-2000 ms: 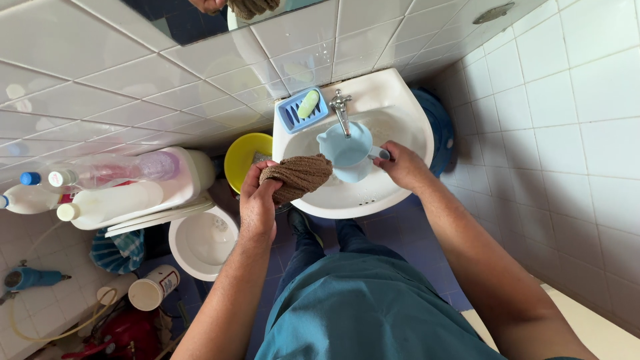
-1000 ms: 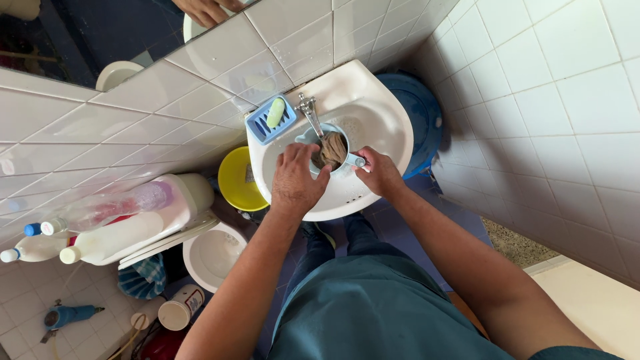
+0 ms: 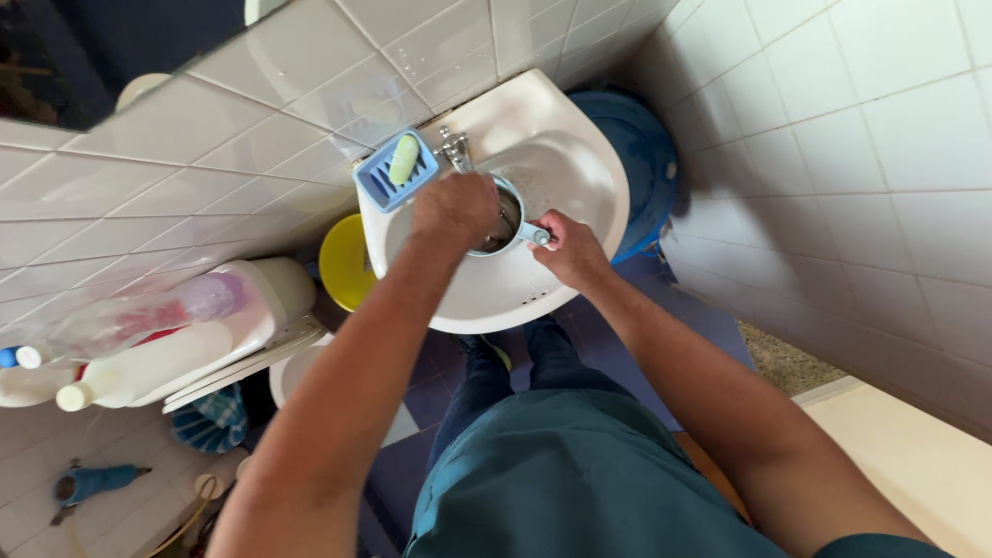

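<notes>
My right hand [image 3: 570, 246] is closed around the handle of a light blue plastic pitcher [image 3: 511, 186], which is in the white washbasin [image 3: 597, 178] below the chrome faucet [image 3: 456, 149]. My left hand [image 3: 457, 208] reaches over the pitcher's left rim, its fingers down inside and mostly hidden. Part of a brown cloth [image 3: 508, 221] shows in the pitcher; whether my left fingers grip it cannot be seen. On the basin's back left corner, a blue soap dish [image 3: 377, 180] bears a pale green bar of soap [image 3: 404, 160].
A blue lidded bin [image 3: 632, 163] stands right of the basin, a yellow bucket [image 3: 341, 260] left of it. Farther left, plastic bottles [image 3: 170, 360] lie on a toilet tank [image 3: 283, 291]. Tiled walls [image 3: 821, 132] and a mirror [image 3: 116, 46] border the basin.
The brown cloth, in my left hand above the basin's left edge two seconds ago, is now inside the pitcher. My left hand has moved into the pitcher's mouth; my right hand stays on the handle.
</notes>
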